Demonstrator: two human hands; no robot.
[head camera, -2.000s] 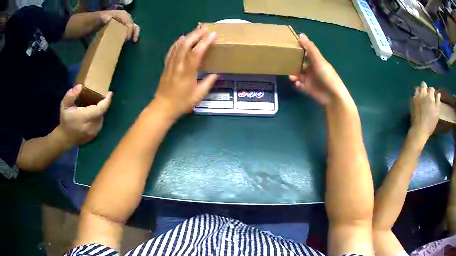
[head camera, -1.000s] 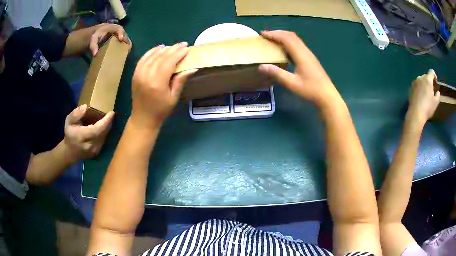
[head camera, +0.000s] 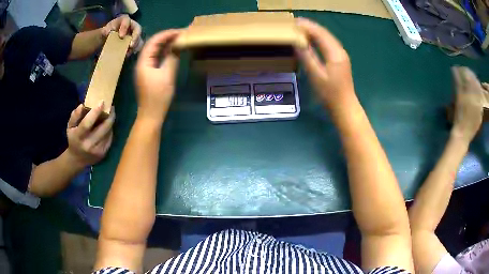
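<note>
A brown tuck-top carton (head camera: 241, 33) is above the far part of the white digital bench scale (head camera: 253, 113), slightly blurred. Its lid front edge is raised, and a dark gap shows below it; the contents cannot be seen. My left hand (head camera: 156, 75) holds the lid's left end. My right hand (head camera: 325, 61) holds its right end. The scale's grey display and three round buttons show below the carton; its weighing plate is hidden.
At the left a person holds a narrow brown carton (head camera: 107, 72) in both hands. At the right another person's hand (head camera: 467, 101) is beside a box. A cardboard sheet (head camera: 327, 6) lies at the far side, with a power strip (head camera: 403, 24) and loose wires at the far right.
The carton went from closed and tilted to having its lid partly raised, and moved back, uncovering the display and buttons. Both my hands shifted to its ends. The right person's hand moved.
</note>
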